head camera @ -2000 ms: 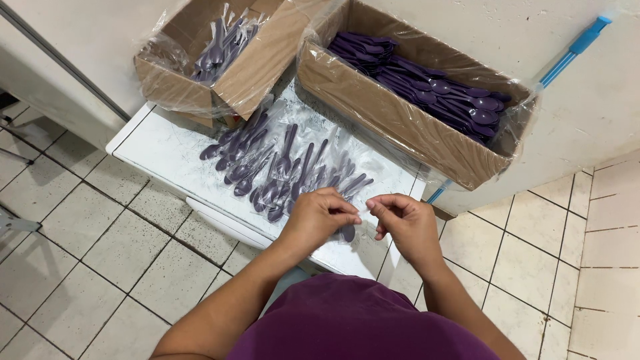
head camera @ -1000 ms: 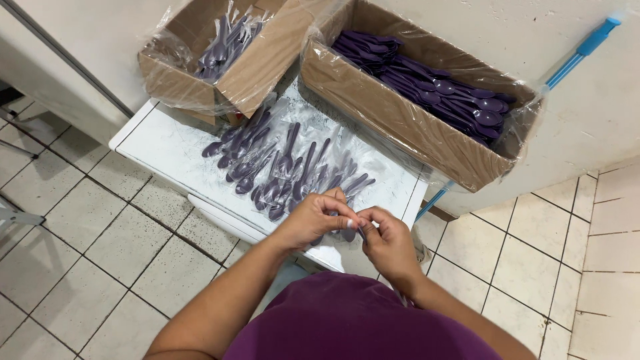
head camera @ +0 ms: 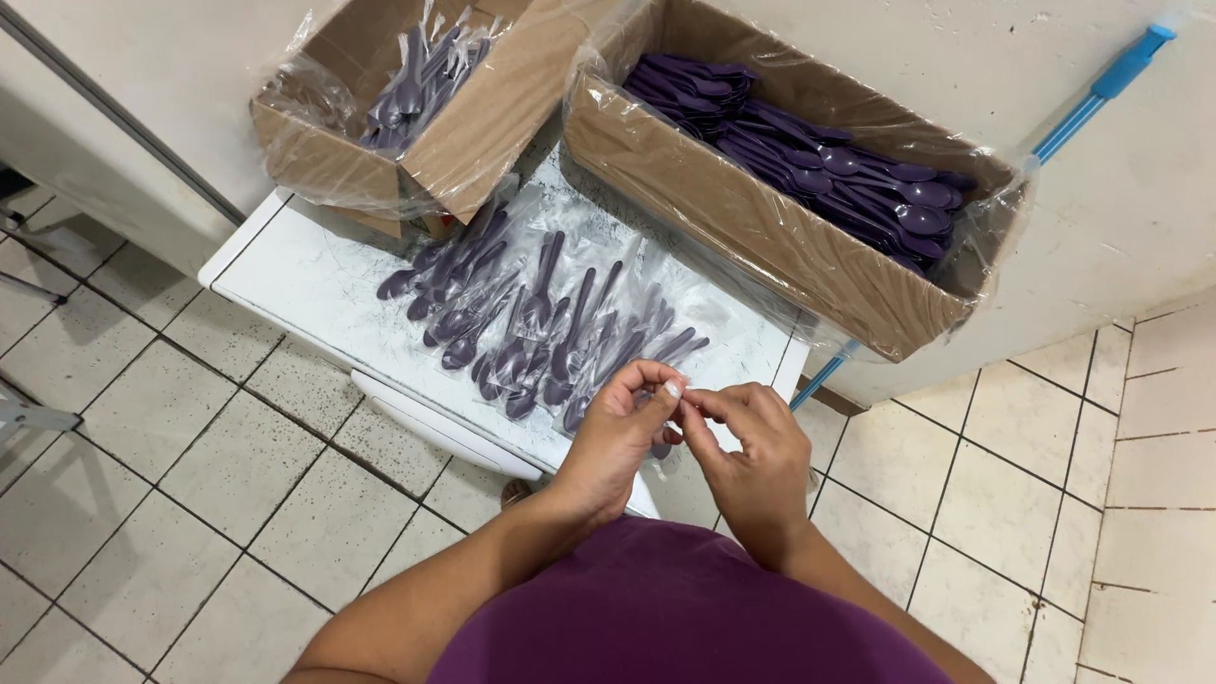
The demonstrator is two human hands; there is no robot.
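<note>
My left hand [head camera: 617, 437] and my right hand [head camera: 755, 446] meet over the near right edge of the white surface, thumbs and index fingers pinched together. A small bit of clear plastic seems to be between the fingertips; most of it is hidden. Just under my hands shows a purple spoon tip [head camera: 661, 450]; whether it hangs from my fingers I cannot tell. Purple plastic spoons in clear bags [head camera: 532, 313] lie in a spread beside my left hand. Loose purple spoons [head camera: 817, 166] fill the long cardboard box [head camera: 760, 228] behind my right hand.
A smaller cardboard box [head camera: 328, 161] lined with clear plastic holds bagged spoons [head camera: 423, 85] at the back left. Both boxes stand on the white scratched tabletop [head camera: 304, 256]. A blue handle [head camera: 1092, 95] leans on the wall at right. Tiled floor [head camera: 285, 494] surrounds the table.
My fingertips have come together from slightly apart two seconds ago, and my right hand has turned at the pinch. The boxes and spread spoons look unchanged.
</note>
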